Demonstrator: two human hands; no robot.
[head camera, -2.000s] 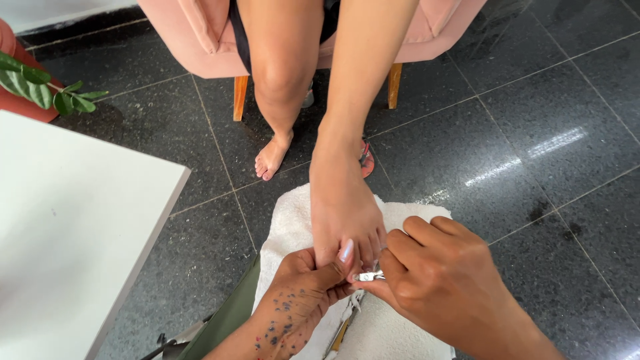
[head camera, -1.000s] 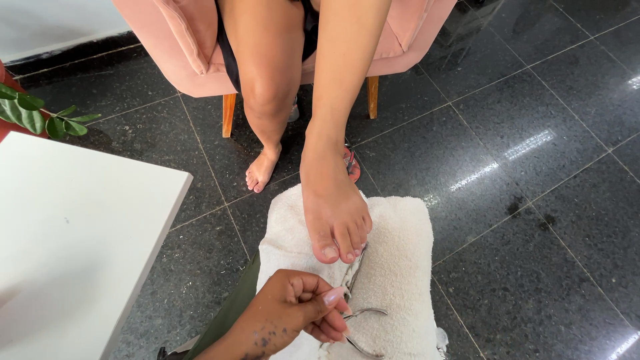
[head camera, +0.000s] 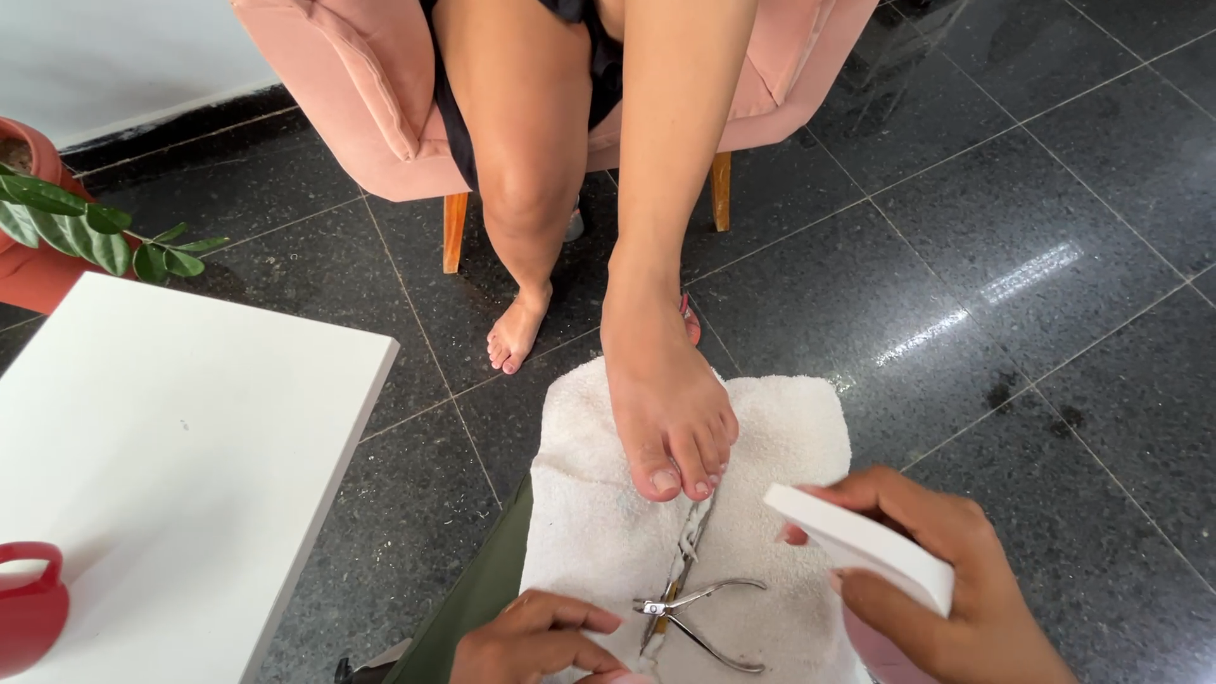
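A seated person's bare foot (head camera: 665, 408) rests on a white towel (head camera: 788, 456), toes toward me. My right hand (head camera: 936, 560) holds a white rectangular block (head camera: 864, 546), perhaps a nail buffer, to the right of the toes. Low in the view, my left hand (head camera: 541, 641) has its fingers partly curled at the towel; whether anything is between its fingertips cannot be told. Just right of those fingers, metal cuticle nippers (head camera: 655, 608) lie with handles spread, over a slender tool (head camera: 679, 570) and whitish material in the towel's fold.
At the left stands a white table (head camera: 218, 408) with a red mug (head camera: 28, 608). Beyond it are green leaves in a terracotta-coloured pot (head camera: 38, 271). The person's other foot (head camera: 518, 332) is on the dark tiled floor, before a pink armchair (head camera: 380, 142) with wooden legs.
Two seconds ago both hands were at the toes, the right with a metal tool. One second ago my right hand was out of view; now it is back with the white block. My left hand is lower.
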